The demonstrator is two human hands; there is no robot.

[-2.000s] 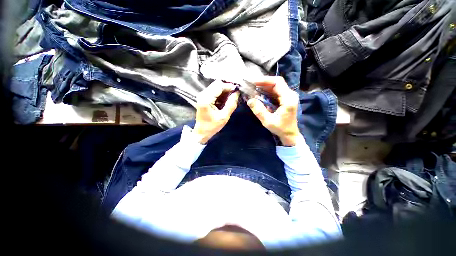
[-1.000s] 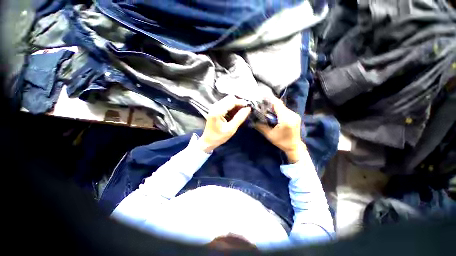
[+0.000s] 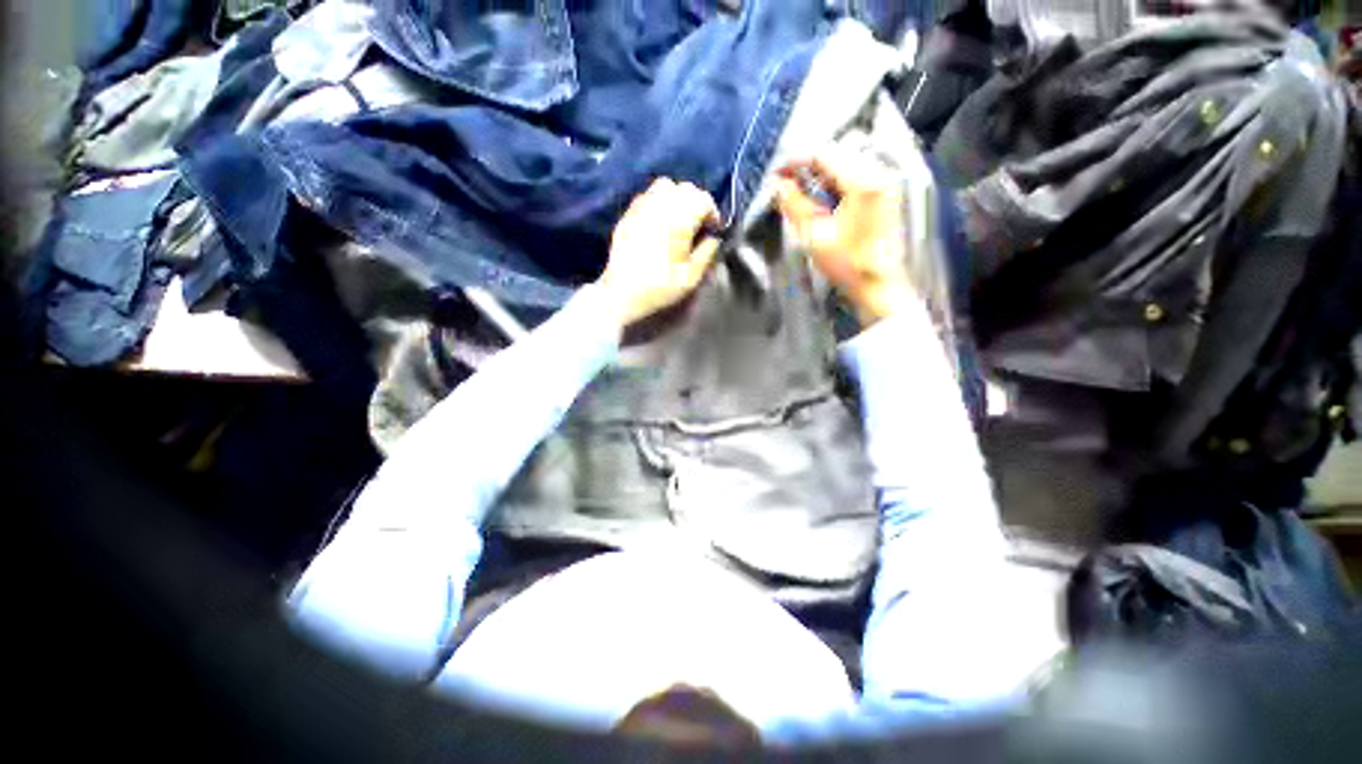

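Observation:
A denim jacket (image 3: 747, 351) lies over the table edge and my lap, its pale grey inside facing up and its blue outside folded back beyond my hands. My left hand (image 3: 662, 257) pinches the jacket fabric near the middle, with a dark spot at its fingertips. My right hand (image 3: 849, 224) is just to the right, its fingers bent at the pale edge of the jacket. Something small and dark shows at the right fingers, too blurred to name. A pale pocket bag (image 3: 777, 500) lies on the inside near my body.
Black denim jackets (image 3: 1105, 224) with yellow buttons are heaped at the right. More garments (image 3: 1195, 582) lie at the lower right. Blue and grey denim pieces (image 3: 112, 261) lie at the far left beside the pale table edge (image 3: 224, 340).
The jacket has been pulled towards me, its pale inside now covering my lap. Both hands have moved forward, away from my body. Blue denim now covers the pale folds at the left.

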